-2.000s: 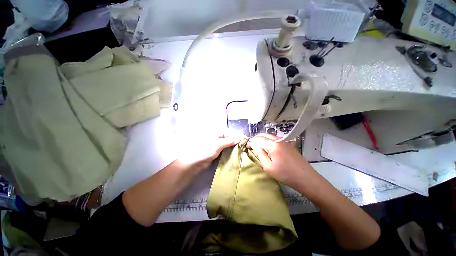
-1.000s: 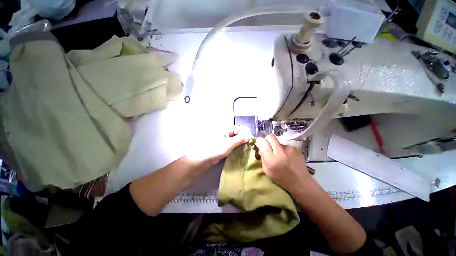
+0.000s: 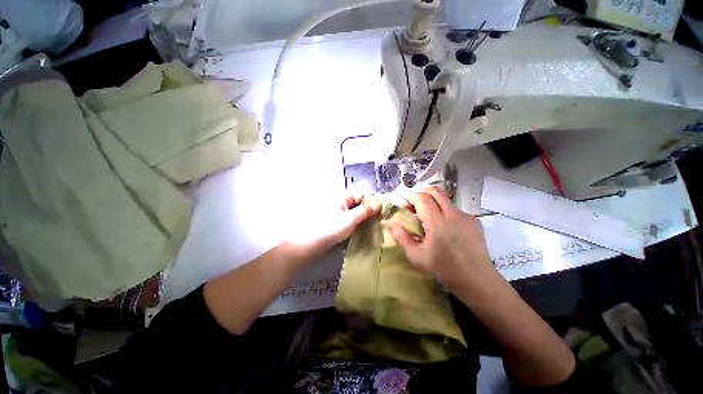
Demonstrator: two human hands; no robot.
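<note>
An olive garment piece [image 3: 378, 281] hangs from my fingers over the table's front edge toward my lap. My left hand [image 3: 327, 223] pinches its top edge from the left; glare washes out part of the hand. My right hand [image 3: 447, 235] holds the same edge from the right, with the fingertips near the left hand's. Both hands are just in front of the presser foot [image 3: 388, 175] and the needle plate [image 3: 360, 176]. The needle and the exact fold between the fingertips cannot be made out.
A pale green fabric pile [image 3: 100, 185] lies at left. The white machine head [image 3: 420, 100] and its arm stretch to the right. A white strip [image 3: 559, 215], a red stick [image 3: 552, 169] and a dark flat object [image 3: 515, 150] lie at right. A white hose [image 3: 297, 38] arches behind.
The camera view has shifted. My right fingers have spread and changed their hold near the cloth's top edge, with the back of the hand turned up more. The cloth's lower part hangs straighter.
</note>
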